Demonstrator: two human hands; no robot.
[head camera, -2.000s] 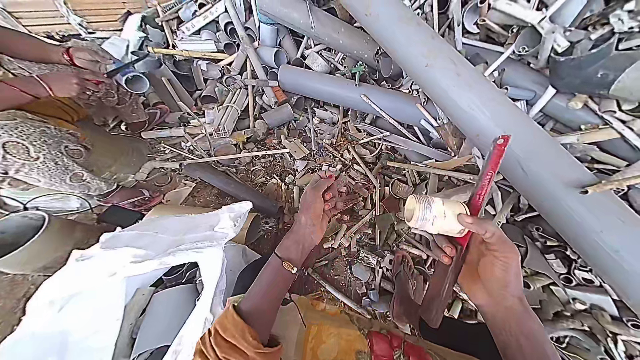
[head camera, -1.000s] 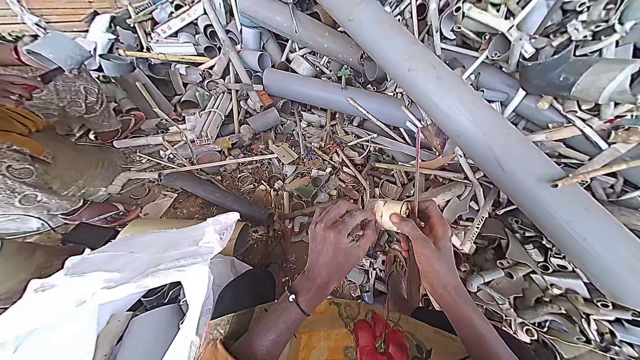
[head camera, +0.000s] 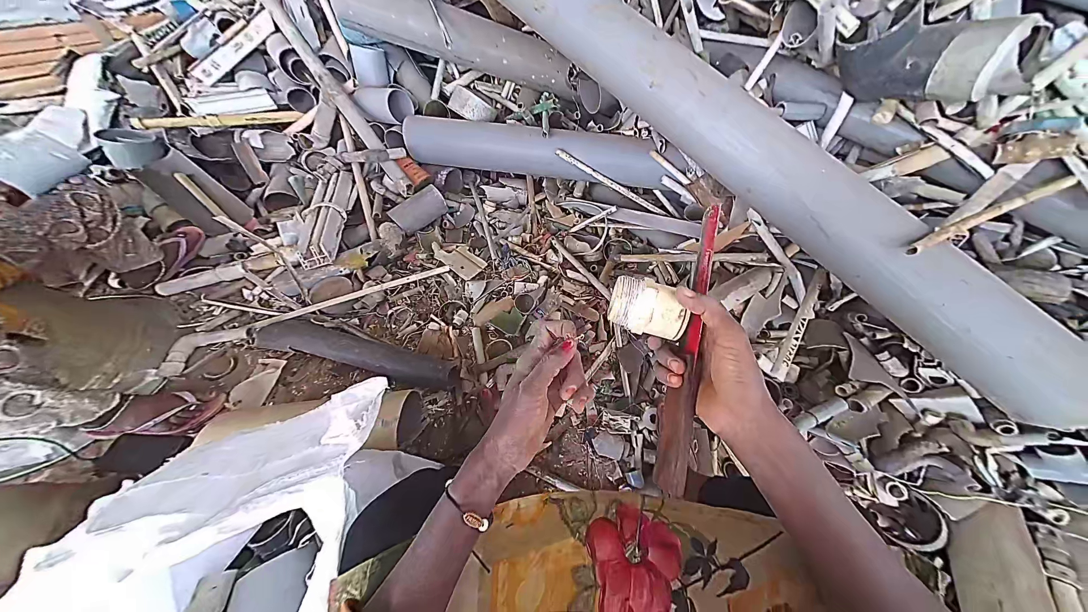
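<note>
My right hand (head camera: 722, 357) holds a cream threaded plastic pipe fitting (head camera: 650, 308) together with a long flat tool (head camera: 699, 289), red along its upper part and dark brown below. The tool stands nearly upright, and the fitting's threaded end points left. To the left of the fitting, apart from it, is my left hand (head camera: 544, 382). Its thumb and fingers are pinched together; something thin and pale seems to show at the fingertips, too small to name. Under both hands lies a litter of plastic pipe scraps (head camera: 501, 314).
A long grey pipe (head camera: 790, 178) slants across the upper right, with a shorter grey pipe (head camera: 527, 151) left of it. A dark pipe (head camera: 357, 353) lies left of my left hand. At lower left sits a white sack (head camera: 195, 493) holding pipe pieces.
My left hand has drawn away to the left from the fitting, which it was close to one second ago. The tool, seen edge-on then, now shows its red side.
</note>
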